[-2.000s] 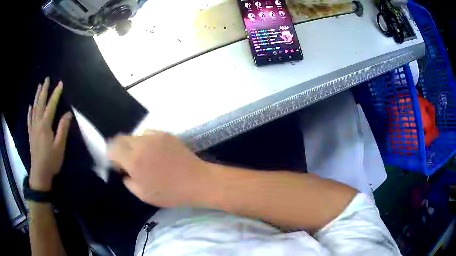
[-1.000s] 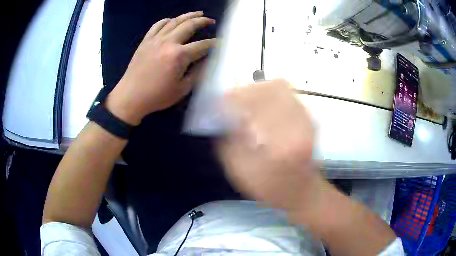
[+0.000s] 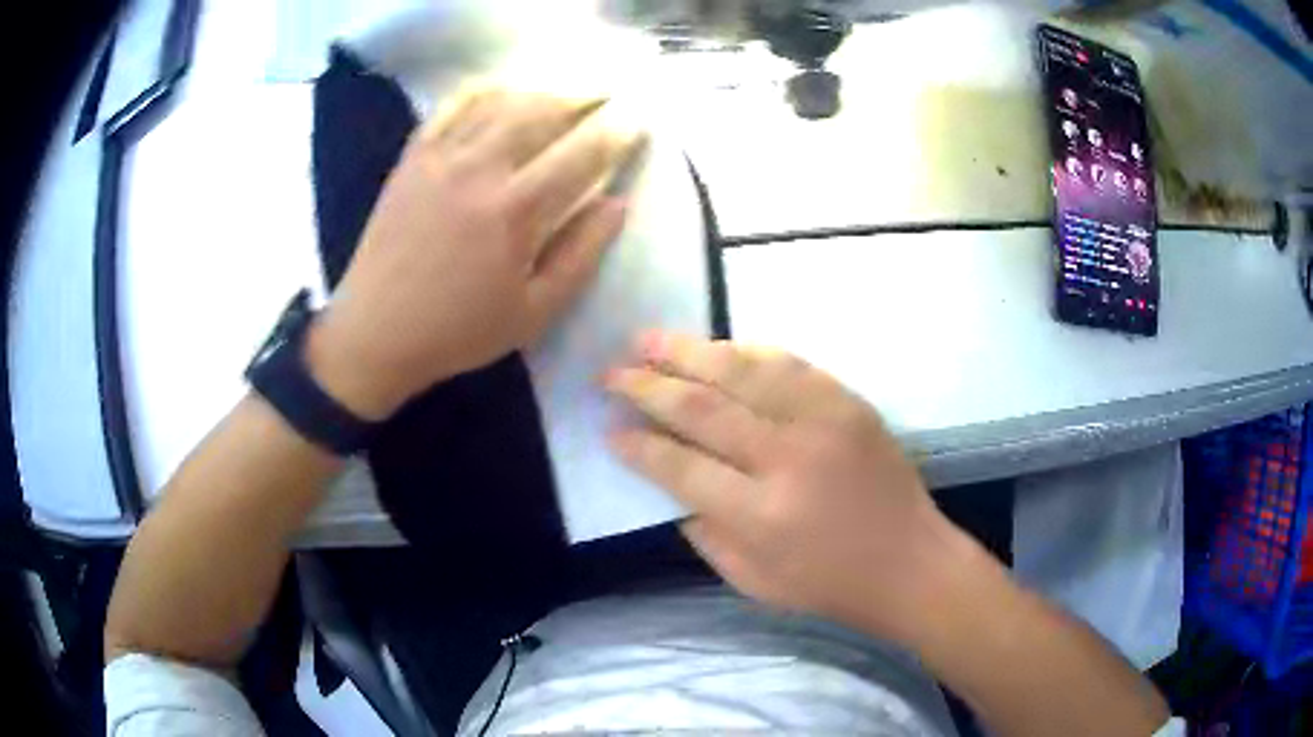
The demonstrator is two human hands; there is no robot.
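Note:
A fabric panel lies on the table in front of me, with a black part [image 3: 468, 446] on the left and a white part [image 3: 583, 389] on the right. A thin dark edge line shows right of the white part. My left hand [image 3: 468, 238] lies flat over the black and white parts, fingers pointing up and right. My right hand [image 3: 778, 454] rests on the white part's right side, slightly blurred, fingers extended. The dark round knob [image 3: 815, 92] of the machine head hangs at the top centre. Lamp glare hides the needle area.
A smartphone [image 3: 1102, 187] with a lit screen lies right on the white table [image 3: 922, 324]. A brown stain is beyond it. A blue basket [image 3: 1267, 526] with an orange-red item is lower right. White cloth [image 3: 1097, 540] hangs below the table edge.
The view has shifted left since the first frame. The white side now lies spread beside the black part, where before my right hand held a raised white edge. My right hand's fingers have opened.

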